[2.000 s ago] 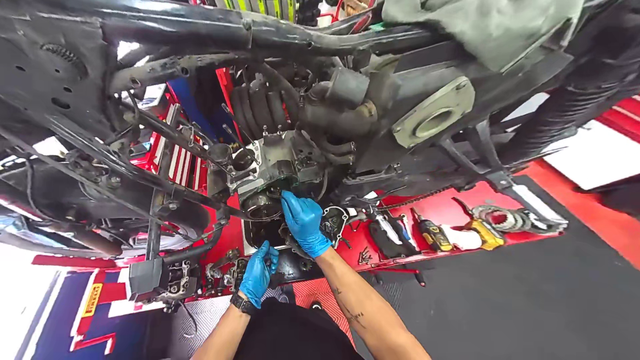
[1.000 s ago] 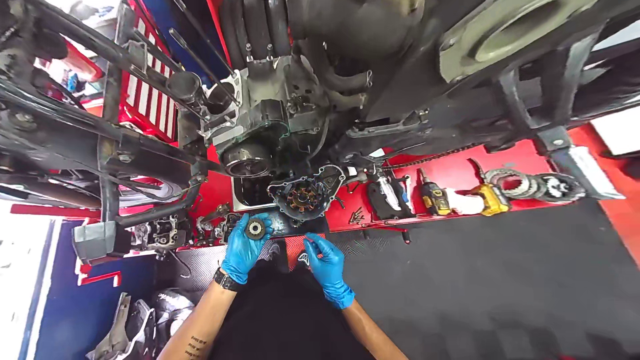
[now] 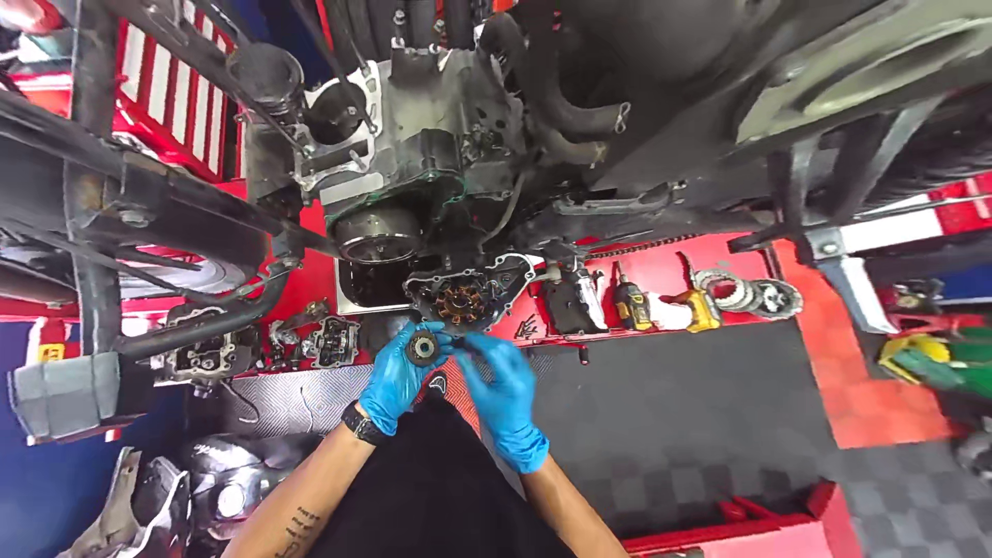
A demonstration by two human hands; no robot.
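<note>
My left hand (image 3: 394, 381), in a blue glove, holds a small round metal gear-like part (image 3: 423, 349) with a hole through its middle. Beside it my right hand (image 3: 500, 387), gloved too and somewhat blurred, has its fingers near a small dark piece (image 3: 459, 342); whether they grip it is unclear. Just beyond the hands lies an engine side cover with a copper-wound stator (image 3: 459, 303). Above that is the opened motorcycle engine (image 3: 434, 132), with a round flywheel rotor (image 3: 377, 235) showing at its lower left.
The red bench (image 3: 558, 310) bears a metal tray (image 3: 341, 287), loose bolts (image 3: 527, 327), a yellow and black power tool (image 3: 632, 304), clutch plates (image 3: 728, 292) and a cylinder head (image 3: 203, 346). Frame tubes (image 3: 93, 194) stand left; a red stand (image 3: 744, 535) is at the lower right.
Two seconds ago both hands were at the engine; one second ago they were apart, the left holding the round part. Now my right hand is close beside it. The view has shifted.
</note>
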